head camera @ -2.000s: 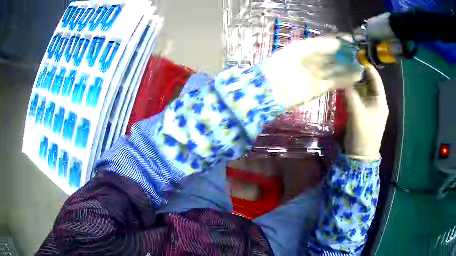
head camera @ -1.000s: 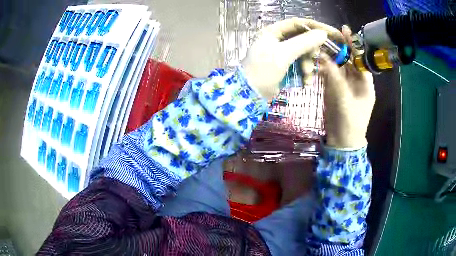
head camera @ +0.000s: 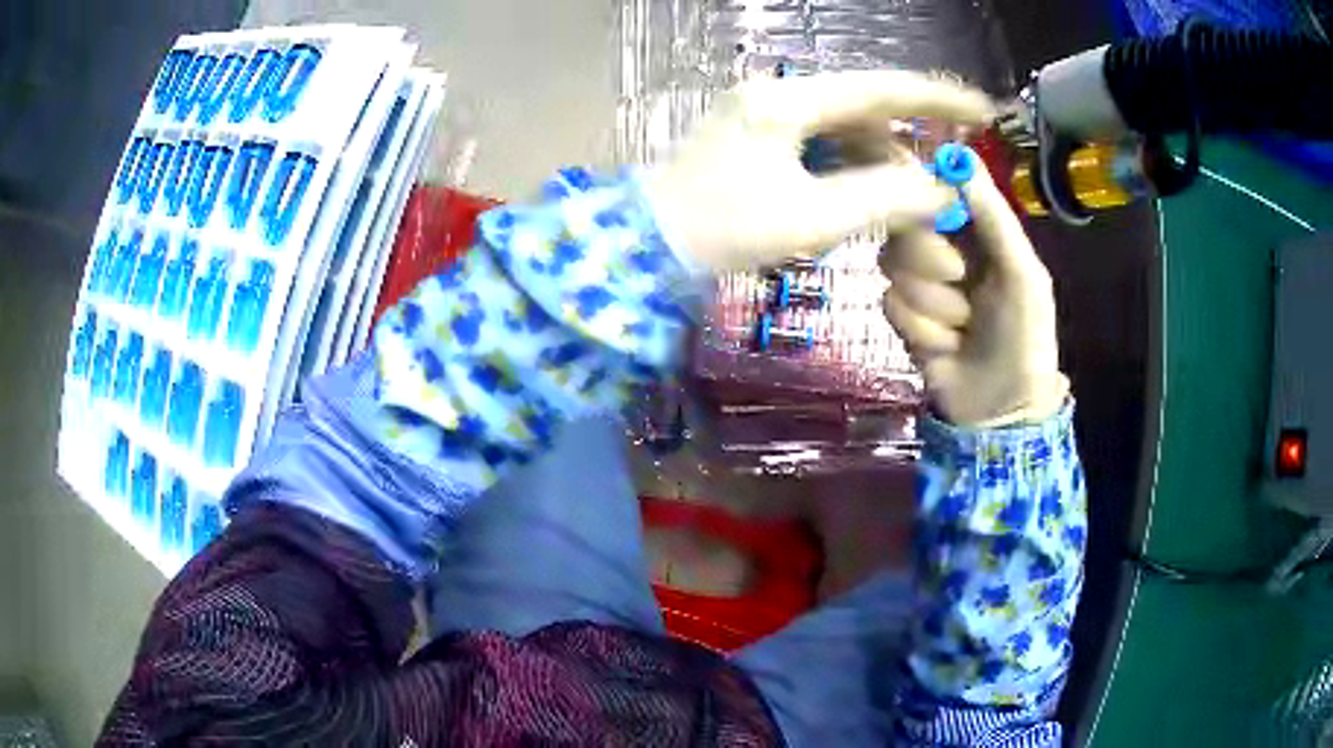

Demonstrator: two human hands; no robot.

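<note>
Two small bright blue round ends, apparently of slim parts or a cap (head camera: 953,162), show between the fingertips of my hands. My right hand (head camera: 972,300), gloved, is closed on the blue piece with thumb and index, its other fingers curled. My left hand (head camera: 775,168), gloved, reaches across from the left. Its thumb tip is beside the blue piece and its index finger stretches above it; whether it holds anything is hidden. The clear blister tray (head camera: 863,373) lies below the hands, with several slim blue-ended parts (head camera: 790,333) in it.
Stacked white foam trays with blue bottles (head camera: 88,427) stand at left. The brass nozzle (head camera: 1089,177) on a black corrugated hose (head camera: 1228,105) reaches in at upper right, close to my fingertips. A green bench (head camera: 1228,380) with a grey control box (head camera: 1305,351) is at right.
Both hands have moved a little left and away from the nozzle. The slim rod seen between the hands a second ago no longer shows lengthwise; blue round ends face the camera. More tray parts show.
</note>
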